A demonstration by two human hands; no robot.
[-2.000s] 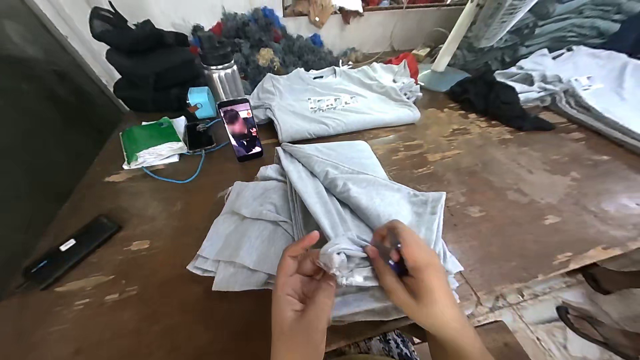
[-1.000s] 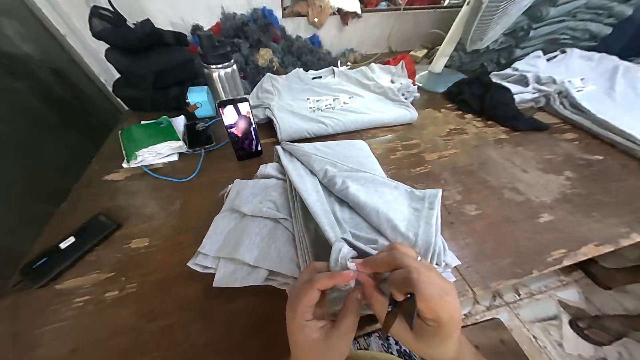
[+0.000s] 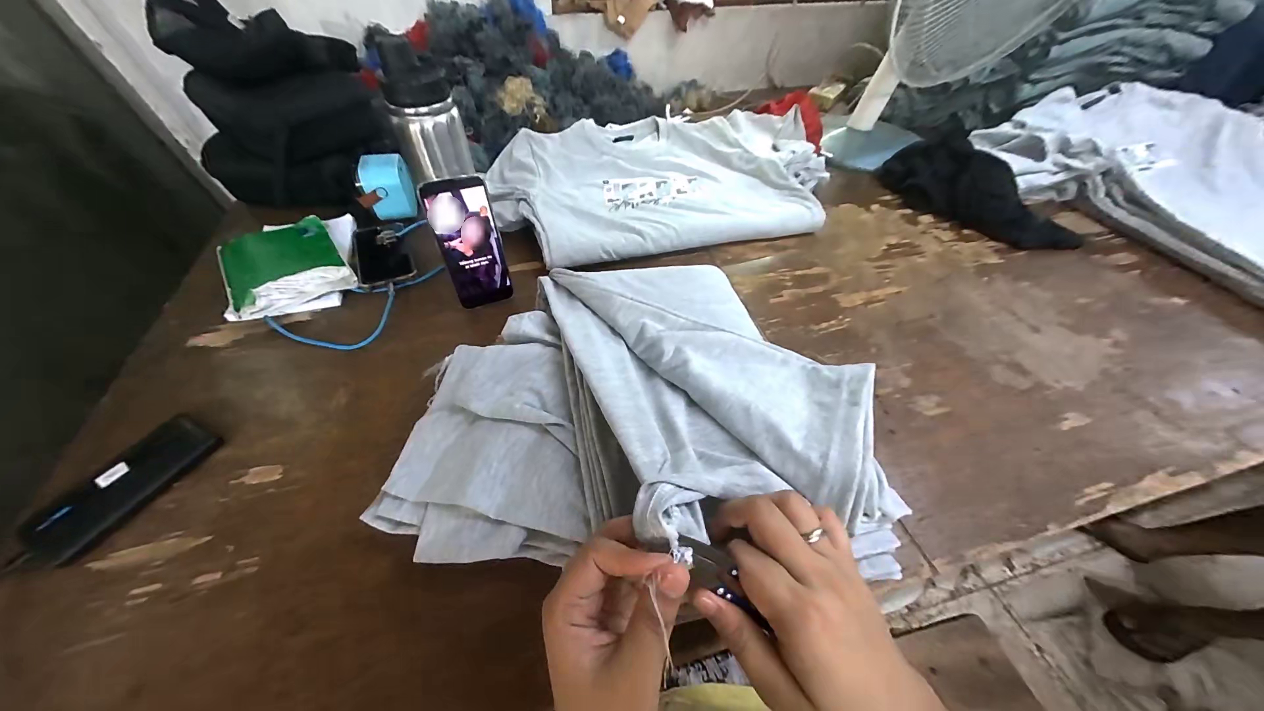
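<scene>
A stack of light grey knit garments lies at the table's near edge, its top layer folded over at a slant. My left hand pinches loose threads and a gathered bit of the grey fabric between thumb and fingertips. In my right hand is a small dark cutting tool, likely thread snips, its blades against the threads beside my left fingertips. A ring sits on one finger of that hand. The tool's handle is partly hidden by my fingers.
Behind the stack are a folded grey T-shirt, a propped smartphone and a steel bottle. A green packet and blue cable lie left, near a black device. Right are a fan, black cloth and pale shirts.
The tool's blades, not plainly seen one second ago, now show at the threads. My right hand has shifted from close against my left fingertips to their right side.
</scene>
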